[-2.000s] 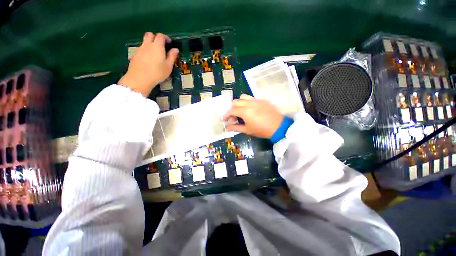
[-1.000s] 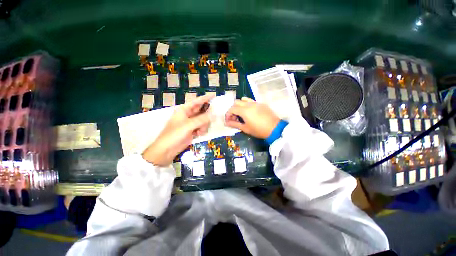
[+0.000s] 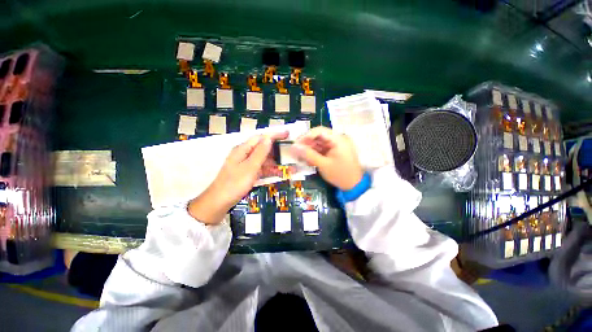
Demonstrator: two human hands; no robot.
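Note:
My left hand (image 3: 241,170) holds a small black square module (image 3: 283,153) with an orange flex tail, above the label sheet. My right hand (image 3: 332,159) has its fingers on a pale square piece at the module's face; whether the piece touches it all over is hidden by the fingers. The white label sheet (image 3: 185,165) lies slanted across the clear tray (image 3: 250,44). The tray holds rows of modules with white squares on them. Two modules at the top right of the tray (image 3: 296,59) show black faces.
Spare label sheets (image 3: 358,123) lie right of the tray, beside a round black mesh device (image 3: 441,140) in clear wrap. Stacked trays stand at the far left (image 3: 39,149) and far right (image 3: 493,175). A beige paper rectangle (image 3: 84,168) is on the bench. A black cable crosses at right.
My left hand went from the tray's top row to the middle, and a module with an orange tail now shows between my hands. The label sheet shows more of its left part.

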